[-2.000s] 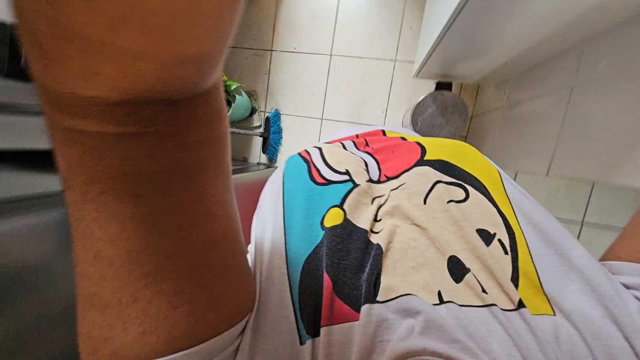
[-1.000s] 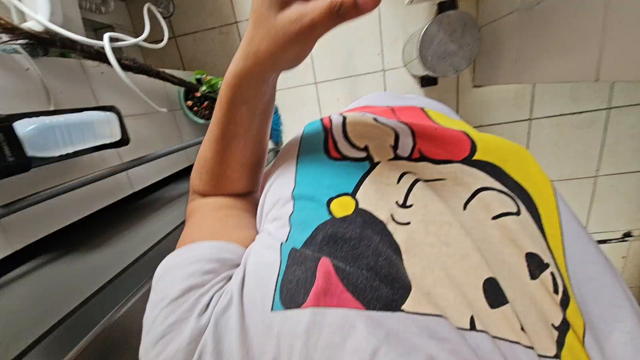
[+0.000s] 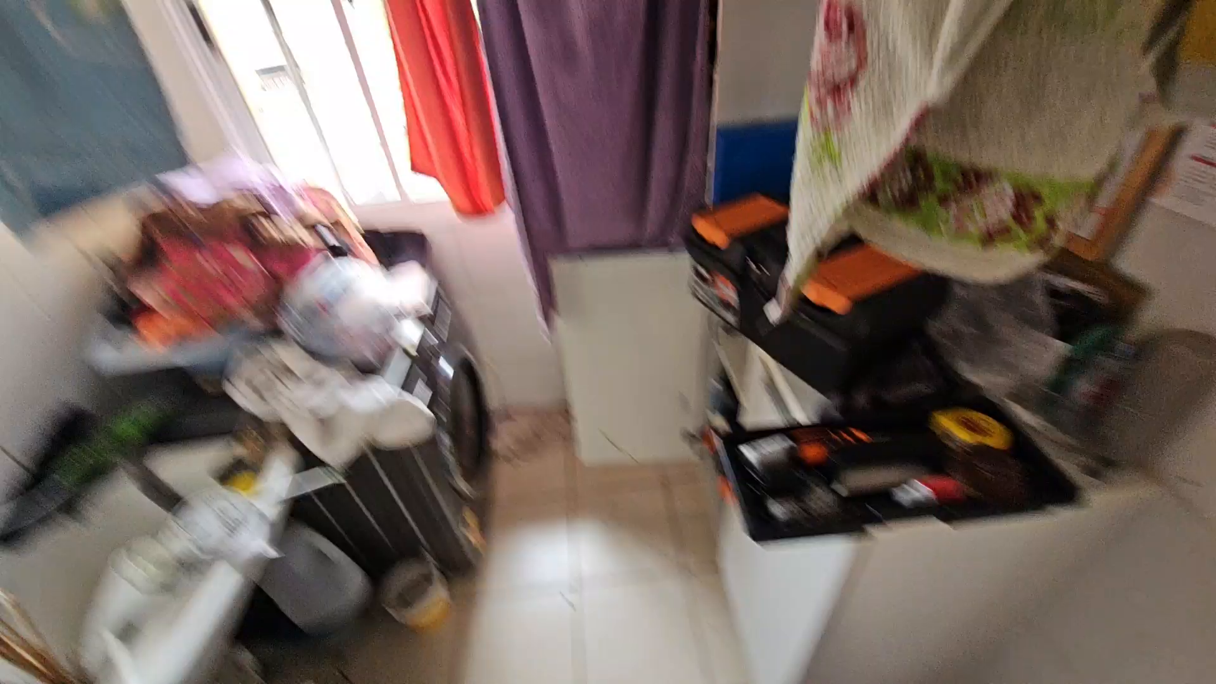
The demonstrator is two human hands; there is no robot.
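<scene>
Neither my left hand nor my right hand shows in the head view now, so what they hold or touch cannot be seen. On the right, a black tray (image 3: 860, 518) holds several tools and small items, among them a round yellow-lidded container (image 3: 971, 429). Behind it sits a black toolbox with orange lids (image 3: 864, 275). A cream cloth with a floral pattern (image 3: 950, 142) hangs in front of part of the toolbox. The view is blurred.
At left, a front-loading washing machine (image 3: 465, 418) stands beneath piled clothes (image 3: 218, 275) and bags. A tiled floor (image 3: 579, 589) runs between it and the white cabinet (image 3: 912, 598). A purple curtain (image 3: 608, 123) and red cloth (image 3: 446, 104) hang at the back.
The view has swung from my shirt and the floor to the room ahead. The arm and hand visible one second ago are out of view.
</scene>
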